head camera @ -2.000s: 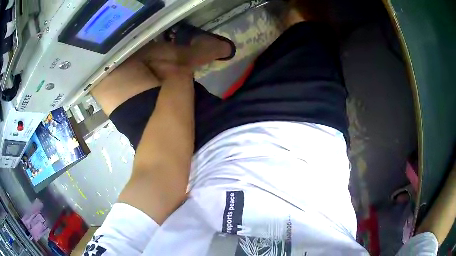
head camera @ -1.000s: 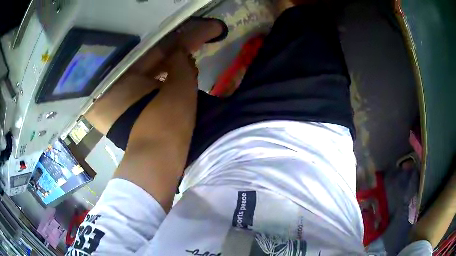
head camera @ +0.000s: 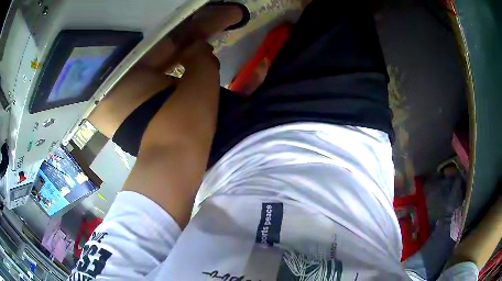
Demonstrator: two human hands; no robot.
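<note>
My left arm reaches up the view over my bare thigh. My left hand [head camera: 194, 54] is dark and blurred beside the lower leg, under the machine's edge; its fingers cannot be made out, and no held part is distinguishable. My right forearm shows at the lower right edge, but my right hand is out of the picture. Nearest on the left is the white machine [head camera: 21, 93] with a blue-lit touchscreen [head camera: 82, 71] in a dark frame and small round buttons on its front. No electronic unit can be made out.
The green worktop's pale edge [head camera: 471, 131] runs down the right side. A blue printed mat [head camera: 65, 184] lies below the neighbouring machine. Red stool-like objects [head camera: 410, 228] show at the lower right and between my legs. Pink items [head camera: 56, 241] show at the lower left.
The view has shifted, so the touchscreen appears lower and farther left and the red object between my legs shows more. My left hand has become darker and less distinct beside the leg.
</note>
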